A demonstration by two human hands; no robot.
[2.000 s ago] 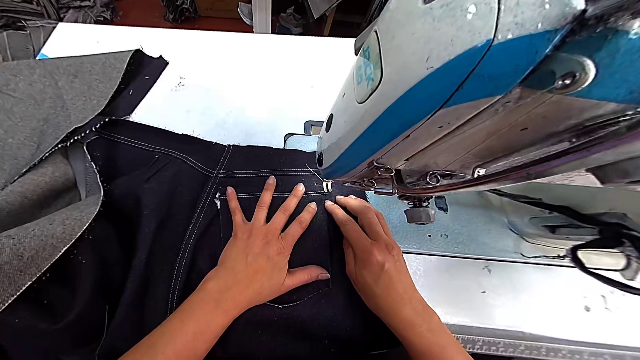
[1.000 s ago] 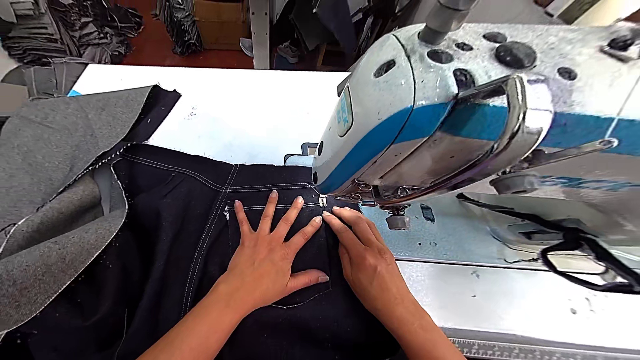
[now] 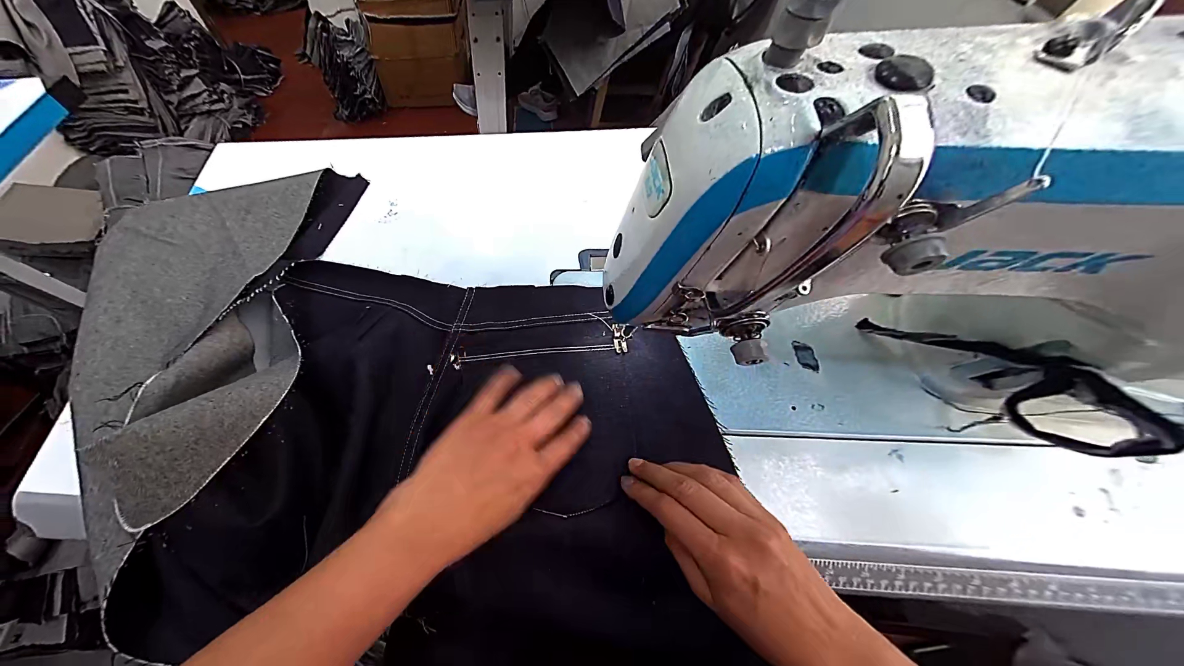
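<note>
Dark denim trouser panels with white double topstitching lie across the table, their grey inner side folded over at the left. A back pocket sits on the denim, its stitched top edge reaching the presser foot of a Jack sewing machine. My left hand is over the left part of the pocket, fingers apart and slightly blurred, holding nothing. My right hand rests on the denim at the pocket's lower right side, fingers close together and extended, with no cloth gripped.
The white table extends behind the cloth. A black strap or cloth loop lies under the machine arm at the right. Along the front edge runs a ruler. Stacks of grey cloth and a cardboard box stand beyond the table.
Both hands have moved down the denim, away from the presser foot, uncovering the pocket's top stitching. The left fingers have left their spread position beside that edge. The view has shifted.
</note>
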